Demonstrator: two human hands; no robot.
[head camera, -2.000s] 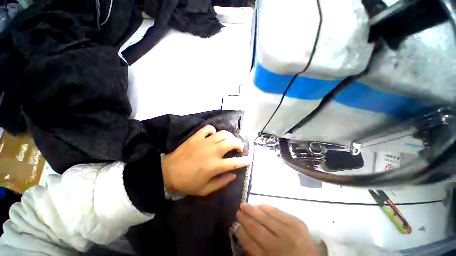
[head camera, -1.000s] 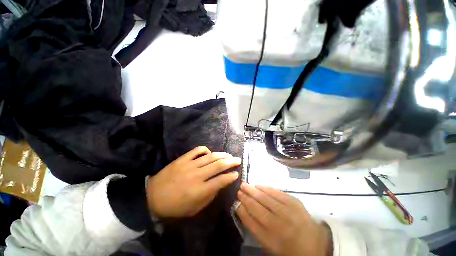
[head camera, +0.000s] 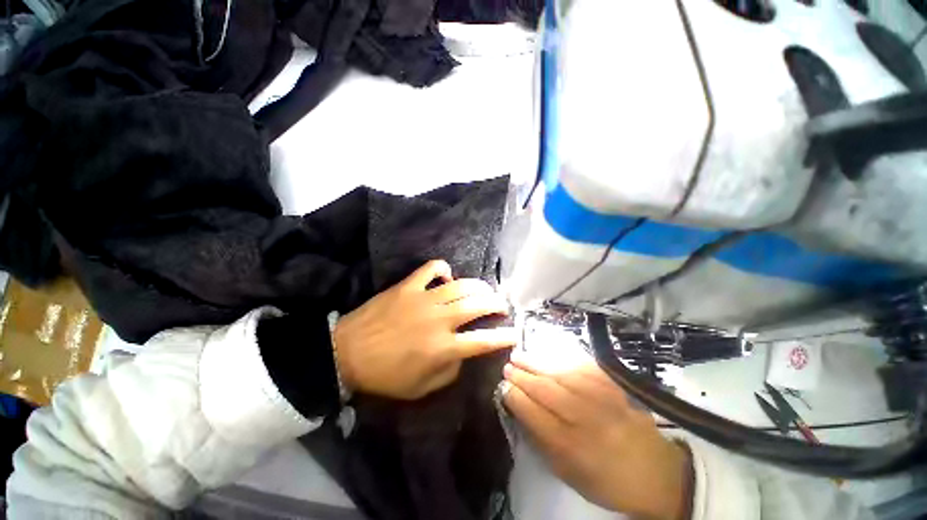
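Observation:
A large dark garment piece (head camera: 152, 193) is heaped on the left and runs across the table to the white sewing machine (head camera: 651, 132) with a blue stripe. My left hand (head camera: 422, 330) lies flat on the cloth with its fingers spread towards the edge near the needle area. My right hand (head camera: 600, 437) is at the cloth's right edge, just below my left fingertips, and pinches the edge. A bit of pale tape (head camera: 502, 389) shows by my right fingers. The needle itself is hard to make out.
Thread snips (head camera: 787, 411) lie on the white table (head camera: 407, 132) at the right, partly behind a dark curved machine part. A white packet (head camera: 798, 364) with a red print is just beyond them. A brown packet (head camera: 46, 335) lies at the far left.
The view has shifted, moving the machine right in the picture. The cloth's far edge sits further up. My left hand is nearer the needle area; my right hand stays at the edge.

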